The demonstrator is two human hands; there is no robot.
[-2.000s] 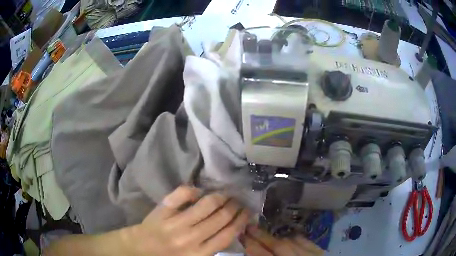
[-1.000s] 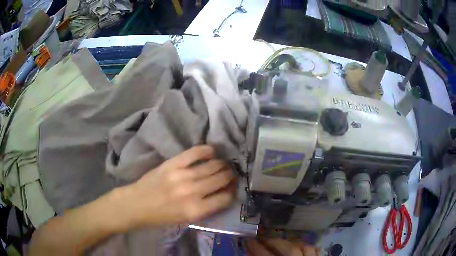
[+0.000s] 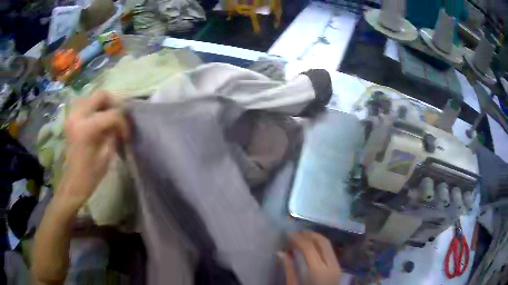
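The grey-brown fabric panel [image 3: 195, 150] is stretched between my two hands, left of the machine, blurred by motion. My left hand [image 3: 97, 125] is raised and grips its upper left corner. My right hand [image 3: 312, 259], at the bottom edge and partly cut off, is at the cloth's lower right end; its fingertips are blurred. A paler cloth part with a dark end [image 3: 262, 92] lies behind the panel. The overlock machine [image 3: 404, 158] stands at right, its silvery cloth plate [image 3: 326, 167] uncovered.
Pale green pieces [image 3: 117, 195] are stacked at left, partly behind my left arm. Red-handled scissors [image 3: 457, 256] lie right of the machine. Thread cones [image 3: 445, 25] stand at upper right. A dark round knob [image 3: 408, 266] is near the bottom. Orange items [image 3: 66, 62] sit at upper left.
The cloth has come away from the machine and is spread to the left. My left hand has moved up and left with its corner. The view has shifted, so the machine appears smaller and farther right.
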